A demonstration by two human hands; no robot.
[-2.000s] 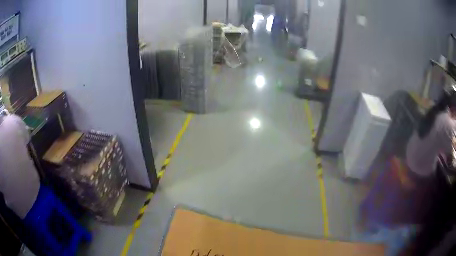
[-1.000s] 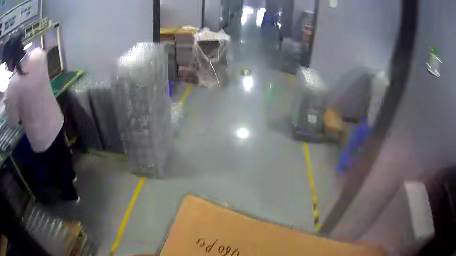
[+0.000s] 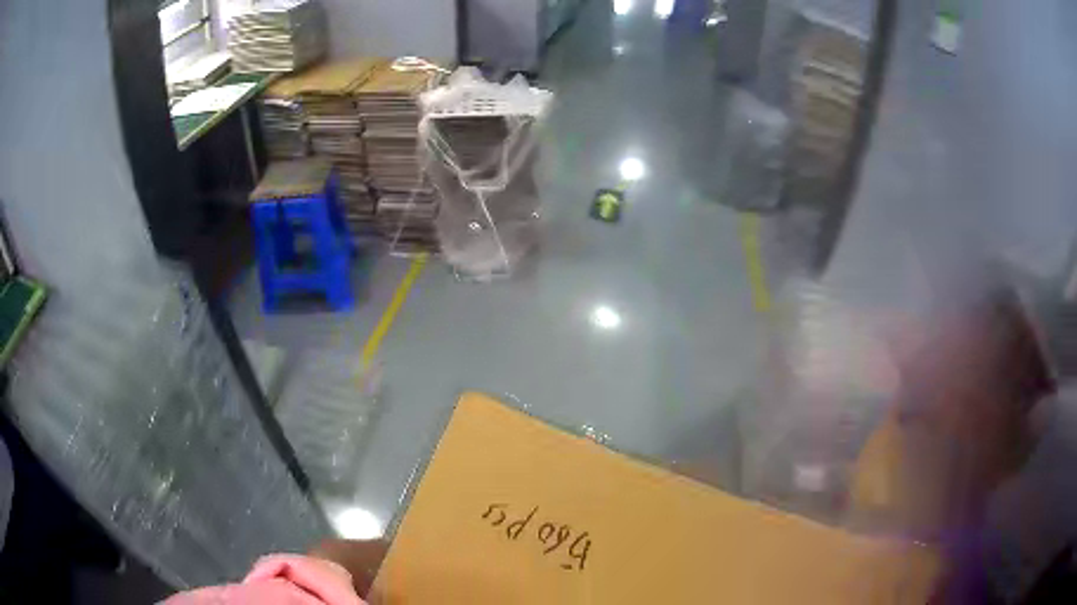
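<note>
A flat tan cardboard sheet point(image 3: 638, 520) with handwriting reading about "560 pcs", upside down, fills the bottom centre, close in front of me. A thin clear, shiny edge shows along its upper rim; what lies under it is hidden. A small part of my left hand point(image 3: 354, 558) shows at the sheet's left edge, below a pink sleeve; the fingers are hidden behind the sheet. The sheet is held up in front of me. My right hand is not in view.
Blue stool point(image 3: 301, 242) and stacked cardboard-topped trays point(image 3: 360, 148) stand left. A plastic-wrapped stack point(image 3: 484, 177) stands beside them. Clear wrapped stacks point(image 3: 142, 402) are near left. A floor arrow point(image 3: 607, 205) lies ahead. A blurred reddish-dark shape point(image 3: 980, 402) is at right.
The view has moved forward along the aisle. The plastic-wrapped stack is nearer, and the blue stool has come into view. The sheet sits higher in the picture, with more handwriting and my pink sleeve showing.
</note>
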